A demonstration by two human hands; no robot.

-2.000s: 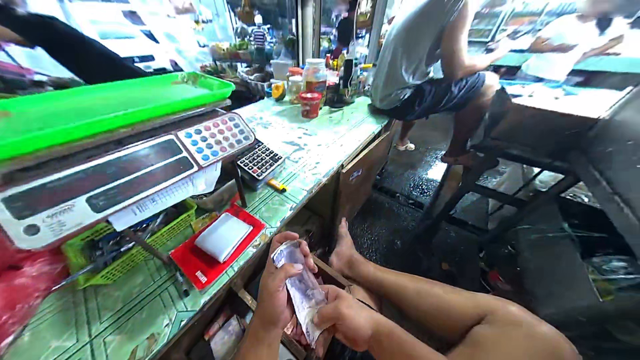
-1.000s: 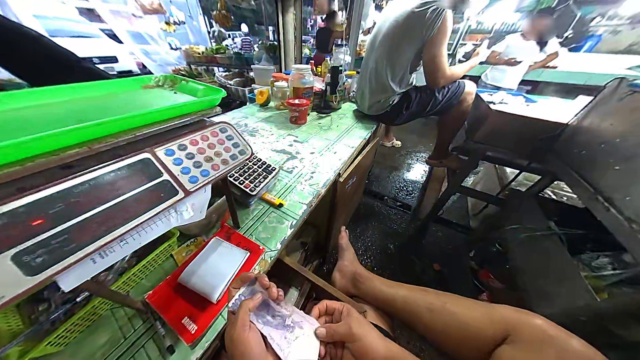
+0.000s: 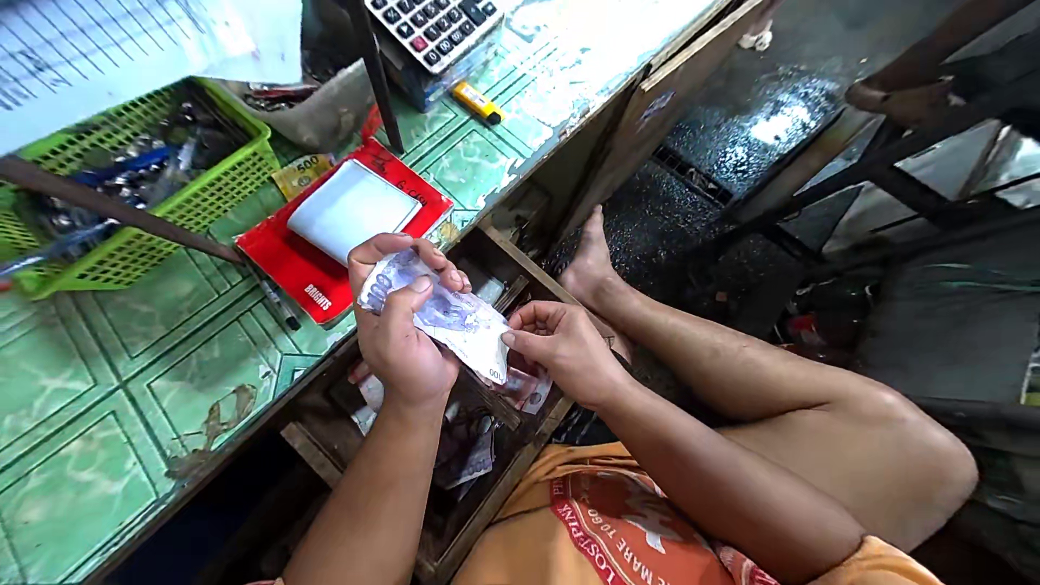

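Observation:
Violet banknotes (image 3: 459,317) lie between my two hands, above an open wooden drawer (image 3: 479,508). My left hand (image 3: 402,325) grips their left end, thumb on top and fingers behind. At the lower right end, my right hand (image 3: 565,345) pinches an edge between thumb and forefinger. How many notes there are I cannot tell. More notes and papers lie in the drawer, partly hidden by my hands and forearms. Just beyond my left hand, a folded white paper or pad (image 3: 353,213) rests on a red notebook (image 3: 280,268) on the green counter.
On the green counter (image 3: 89,398) stand a green plastic basket (image 3: 219,183) of small metal items, a calculator (image 3: 435,28), a yellow marker or lighter (image 3: 477,103) and a yellow banknote (image 3: 302,175). A pen lies by the notebook. My bare leg (image 3: 731,357) extends at right, near dark stool legs.
The view has tipped down strongly toward the drawer and my hands. The notes stay in both hands; my right fingers now pinch their lower right end.

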